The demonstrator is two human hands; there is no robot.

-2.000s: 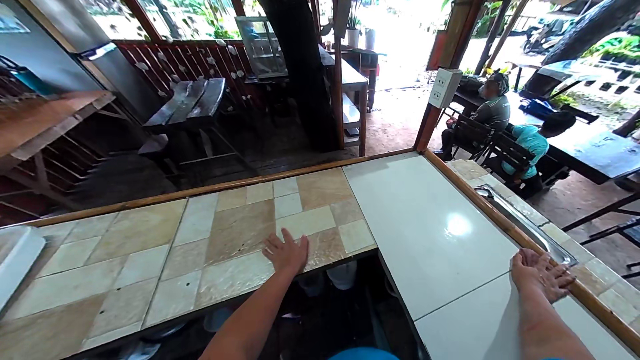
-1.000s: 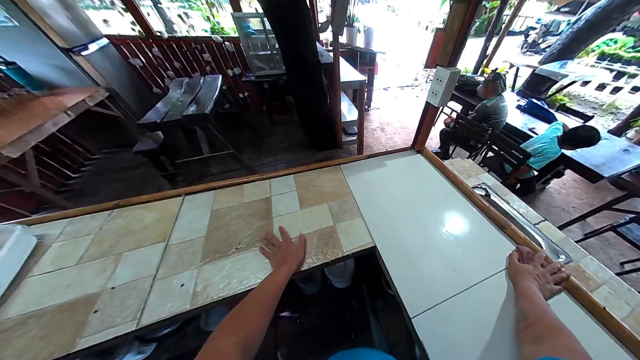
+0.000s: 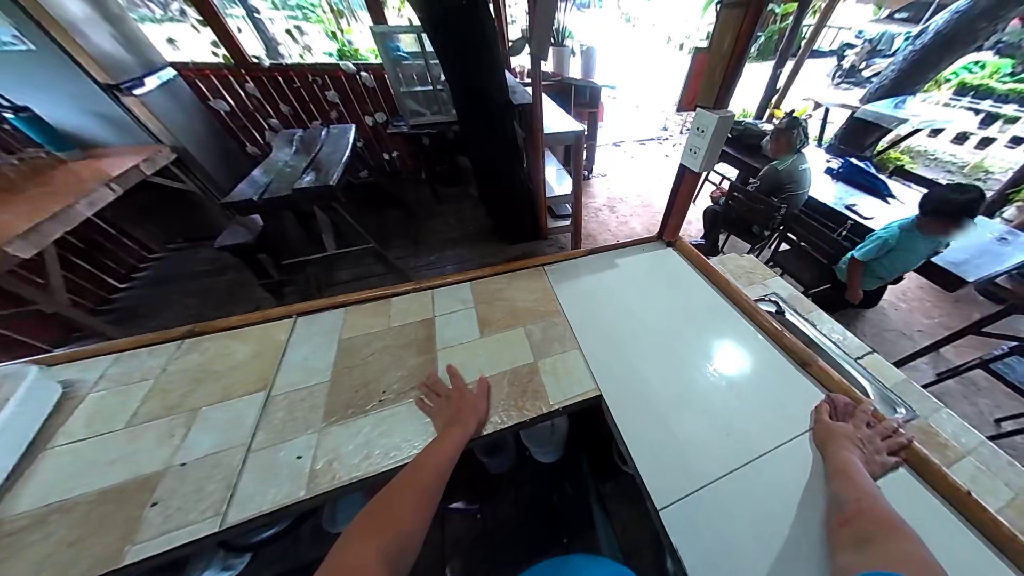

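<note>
My left hand (image 3: 456, 404) lies palm down with its fingers spread on the tiled counter (image 3: 384, 360), close to its near edge. Nothing is in it. To the right, my right hand (image 3: 860, 436) rests on the wooden edge rail (image 3: 780, 332) of the white-tiled counter section (image 3: 680, 344), fingers apart and holding nothing that I can see. Just beyond that rail, a metal sink rim (image 3: 832, 352) is set in the outer tiled ledge.
Below the counter is a dark shelf space with white containers (image 3: 546, 438). A white object (image 3: 24, 416) lies at the far left. An outlet box (image 3: 707, 140) is on a post. Two people sit beyond, at a long table (image 3: 980, 248). A tree trunk (image 3: 488, 120) stands behind the counter.
Both hands stay in about the same places on the counter. The person in the turquoise shirt leaned over the table one second ago and now sits more upright.
</note>
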